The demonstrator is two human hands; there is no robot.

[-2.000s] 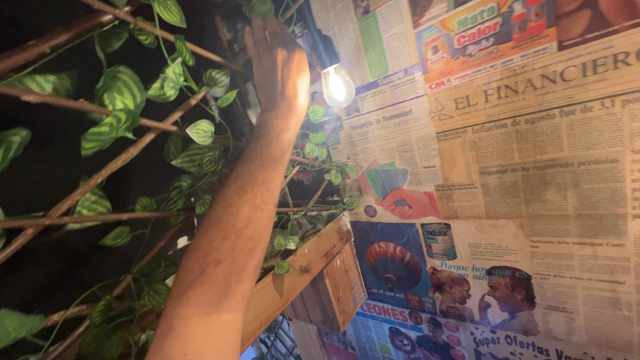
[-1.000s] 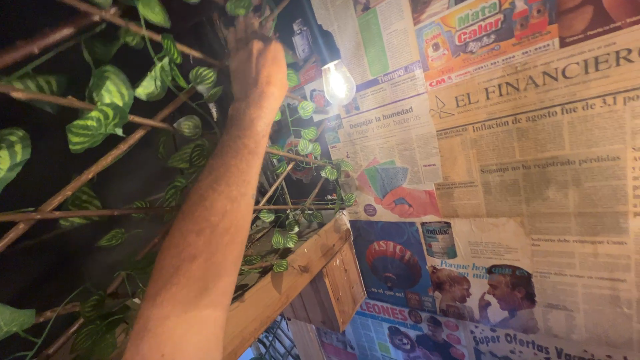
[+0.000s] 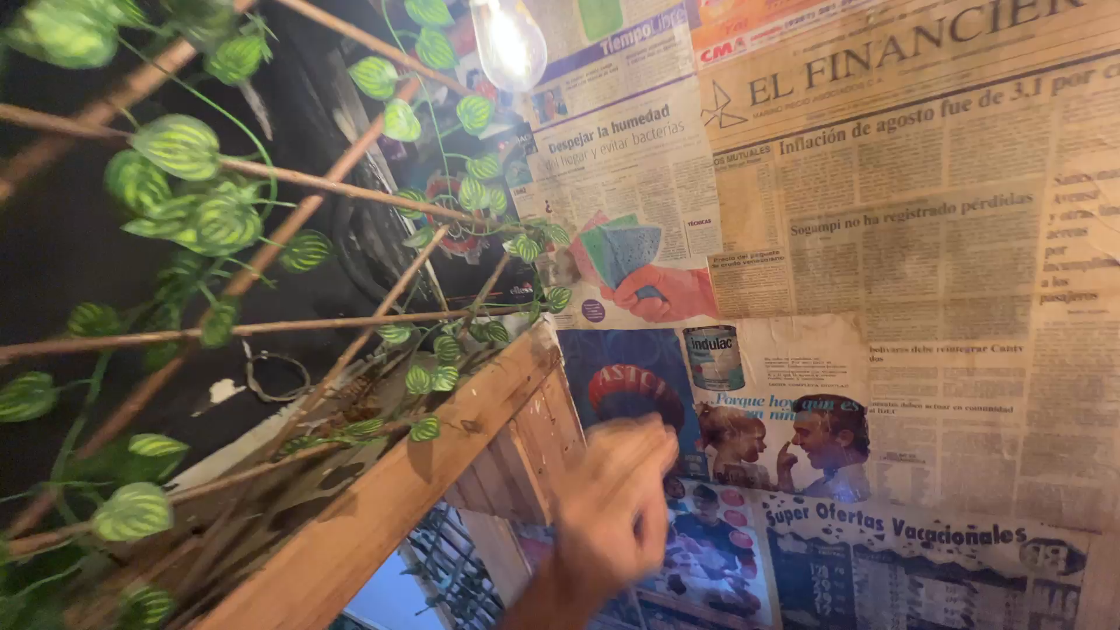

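Note:
My left hand (image 3: 612, 494), blurred by motion, is raised at the lower middle of the head view, with its fingers curled. It shows in front of the newspaper-covered wall (image 3: 919, 289), just right of a wooden beam (image 3: 411, 472). No object can be made out in it, but the blur hides the fingertips. Artificial vines with striped green leaves (image 3: 179, 144) wind over thin wooden sticks (image 3: 341, 184) on the left. A lit clear bulb (image 3: 509, 44) hangs at the top, above the hand. My right hand is out of view.
The beam runs diagonally from the lower left up to the wall, with a wooden block (image 3: 525, 446) under its upper end. A loop of wire (image 3: 278, 376) hangs by the dark surface behind the sticks. Dark leafy strands (image 3: 451, 560) show below the beam.
My left hand has come down from among the vines beside the bulb to the lower middle, right of the beam. The view has shifted somewhat.

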